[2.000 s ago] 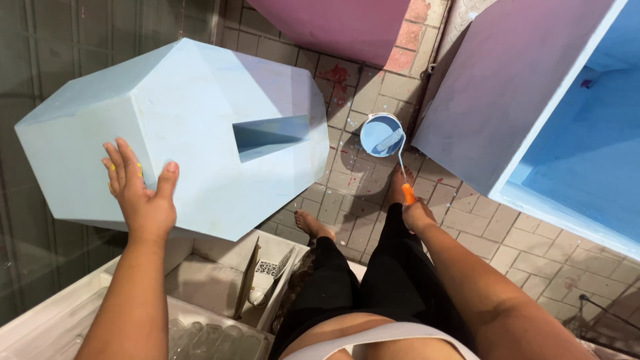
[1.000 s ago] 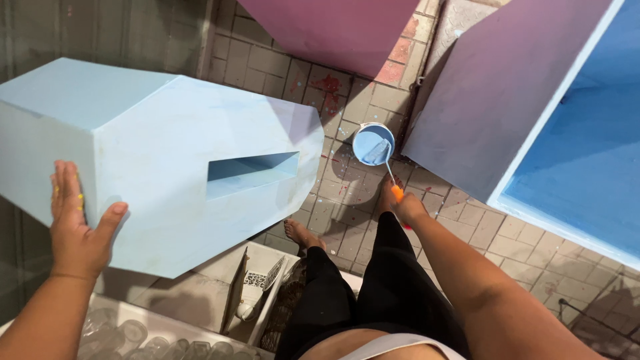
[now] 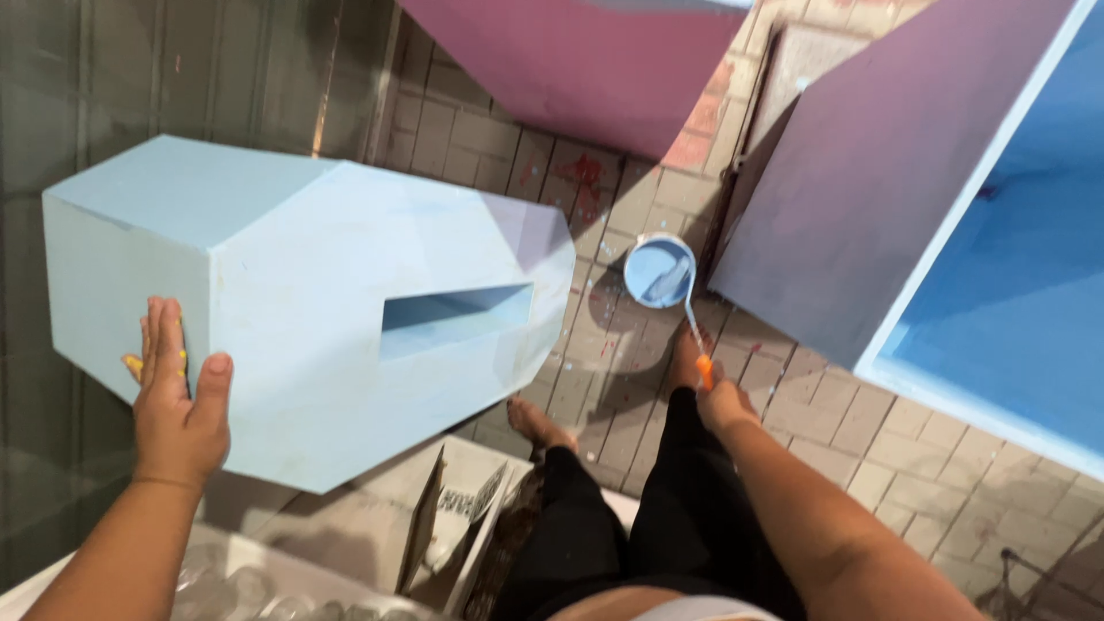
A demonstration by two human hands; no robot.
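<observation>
A large faceted light-blue box with a rectangular slot stands at the left. Flat against its near left side rests my left hand, with yellow paint on its fingers. My right hand is closed around the orange handle of a paint roller. The roller's wire frame runs up to a white bucket of light-blue paint on the paved floor. The roller head, coated in blue, lies inside the bucket; how deep it sits in the paint I cannot tell.
A pink-purple panel stands at the top. On the right is a large box, purple outside and blue inside. Below the faceted box are a white crate with cardboard and a tray of clear glass or plastic vessels. My bare feet are near the bucket.
The faceted box shifted left in view and then back right, my left hand staying on it. The roller head remains in the bucket, its angle slightly changed.
</observation>
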